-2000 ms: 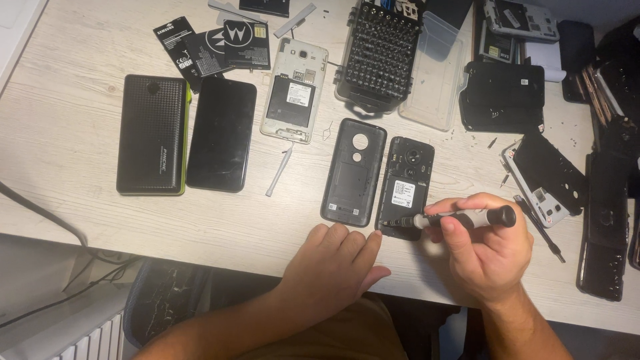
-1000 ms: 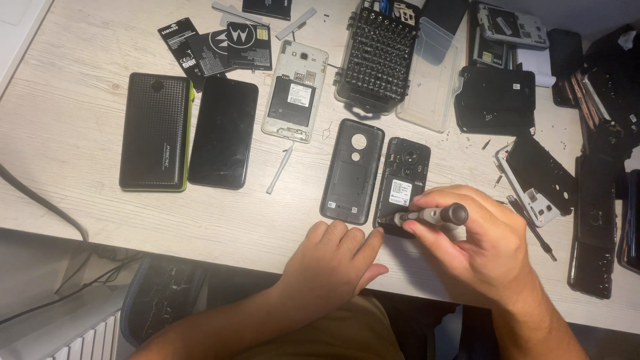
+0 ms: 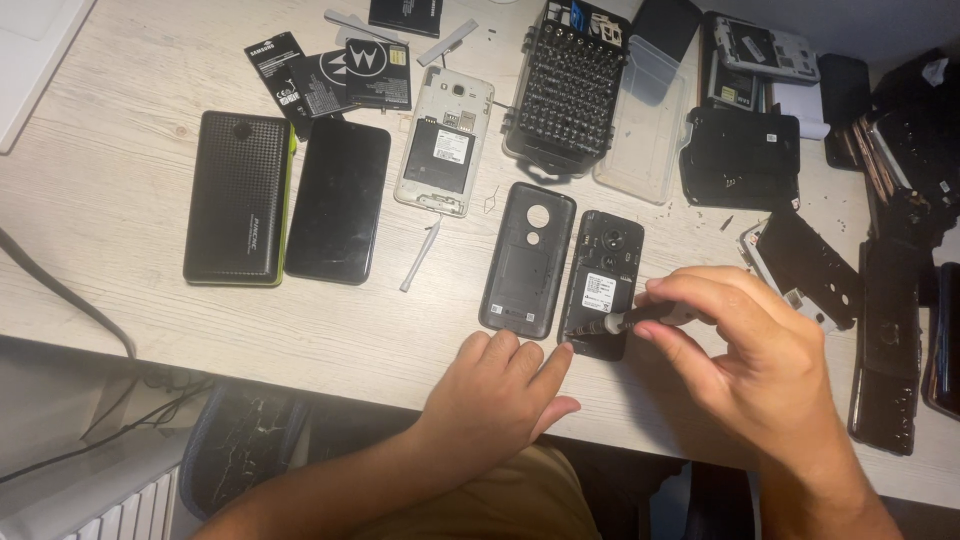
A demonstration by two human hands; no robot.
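Observation:
My right hand (image 3: 739,349) holds a precision screwdriver (image 3: 656,315) between thumb and fingers, its bit at the lower left part of an opened smartphone (image 3: 630,259) with a white label on its battery. The fingertips of my left hand (image 3: 499,390) rest by the lower edges of this phone and of a detached black back cover (image 3: 527,259), which lies just left of it. The left hand grips nothing, its index fingertip at the phone's lower left corner. A white phone (image 3: 480,142) without its back cover and a plastic spudger (image 3: 421,255) lie further left.
A screwdriver bit case (image 3: 574,90) stands behind the phone, with a clear plastic lid (image 3: 641,161) beside it. At left lie a power bank (image 3: 234,199), a black phone (image 3: 337,202) and several batteries (image 3: 377,73). Phone parts (image 3: 742,157) and loose screws cover the right side.
The screwdriver in my right hand has shifted and changed its tilt, with its bit end still over the phone's lower part. My left hand has stayed in nearly the same place.

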